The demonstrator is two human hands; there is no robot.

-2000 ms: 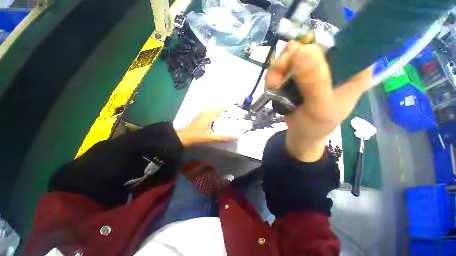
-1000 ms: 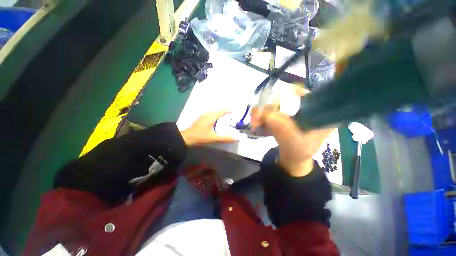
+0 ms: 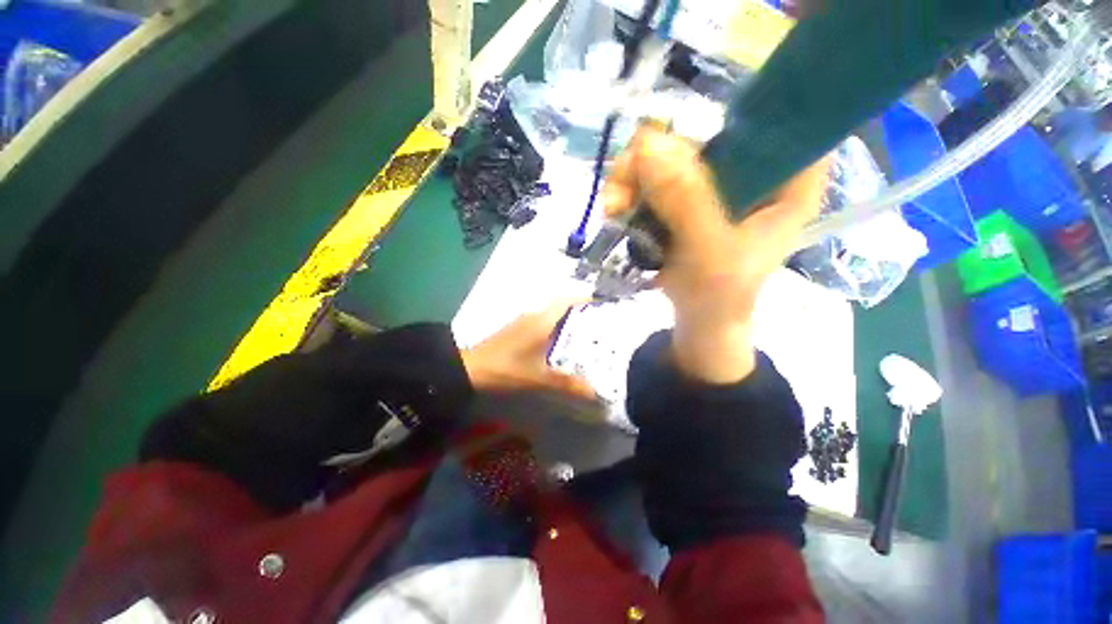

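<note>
My left hand [image 3: 524,352] is on the white board's [image 3: 811,327] near edge, its thumb and fingers around a white adapter housing [image 3: 593,345]. My right hand [image 3: 719,232] grips the thick dark green pneumatic screwdriver [image 3: 805,104], which slants down from the upper right. The driver's metal lower end [image 3: 616,271] is just above the far side of the housing. A contact between them cannot be made out. A thin black line with a blue fitting [image 3: 578,240] hangs beside the tip. My right hand and the driver hide part of the board.
A heap of black parts [image 3: 494,183] lies at the board's upper left, smaller black parts [image 3: 832,446] at its right edge. A mallet [image 3: 900,451] lies further right. Clear bags [image 3: 872,232] are behind. Yellow-black tape [image 3: 323,274] edges the green conveyor [image 3: 159,219]. Blue bins [image 3: 1024,332] stand right.
The view has shifted, so the board and mallet sit lower. My right hand and the screwdriver are higher over the board than one second ago. My left hand still holds the housing.
</note>
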